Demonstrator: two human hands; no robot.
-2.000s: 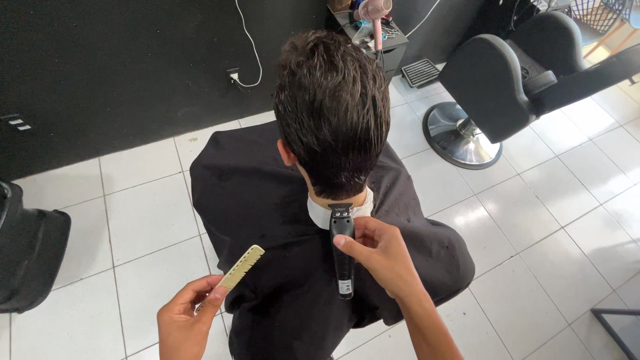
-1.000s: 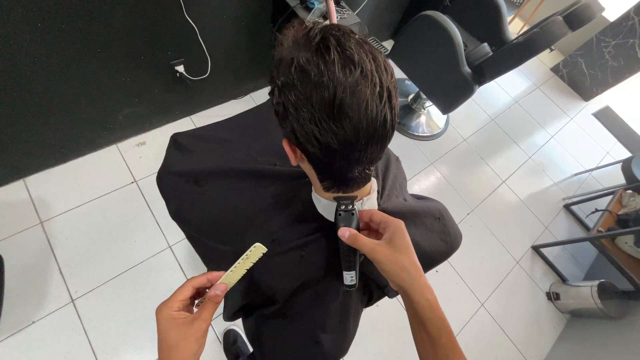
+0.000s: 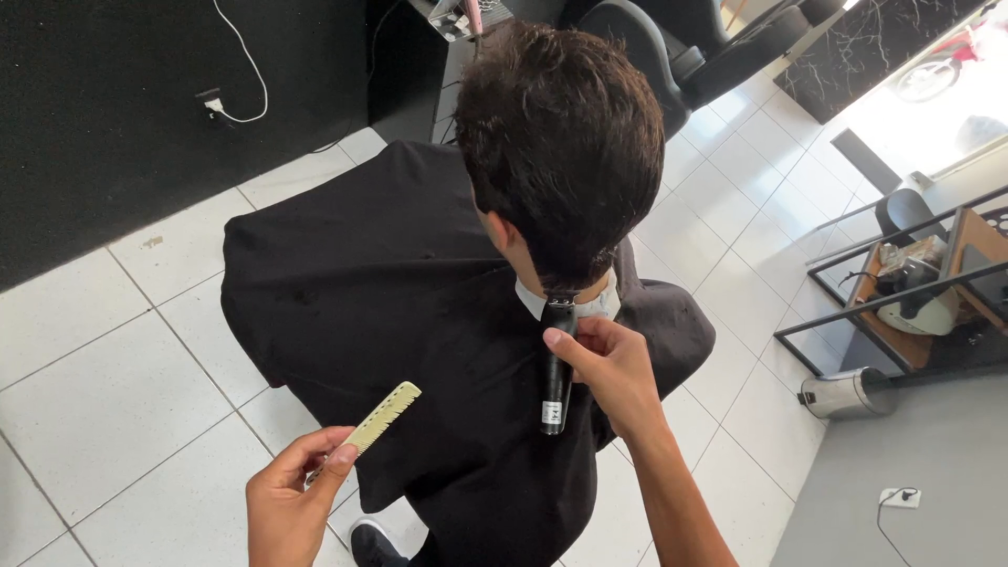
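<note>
My right hand (image 3: 610, 366) grips a black cordless hair trimmer (image 3: 557, 358) upright, its blade at the nape of a seated person with dark hair (image 3: 563, 142). Whether the blade touches the skin cannot be told. Around the person's neck lies a white neck strip (image 3: 529, 298), above a black barber's cape (image 3: 370, 260) that drapes over the body. Lower left, my left hand (image 3: 299, 488) pinches a pale yellow comb (image 3: 386, 413) between thumb and fingers, its free end pointing up and right over the cape. The hand hides the comb's other end.
Behind the person stand a black barber's chair (image 3: 642, 47) and a cabinet holding tools. A black metal-framed shelf (image 3: 890, 346) is at the right, beside a metal bin (image 3: 846, 392). At the left, a white cable hangs from a plug (image 3: 213, 105) on the black wall.
The view has swung, bringing the shelf and bin at the right into sight. The trimmer stays at the nape in my right hand, and the comb stays in my left.
</note>
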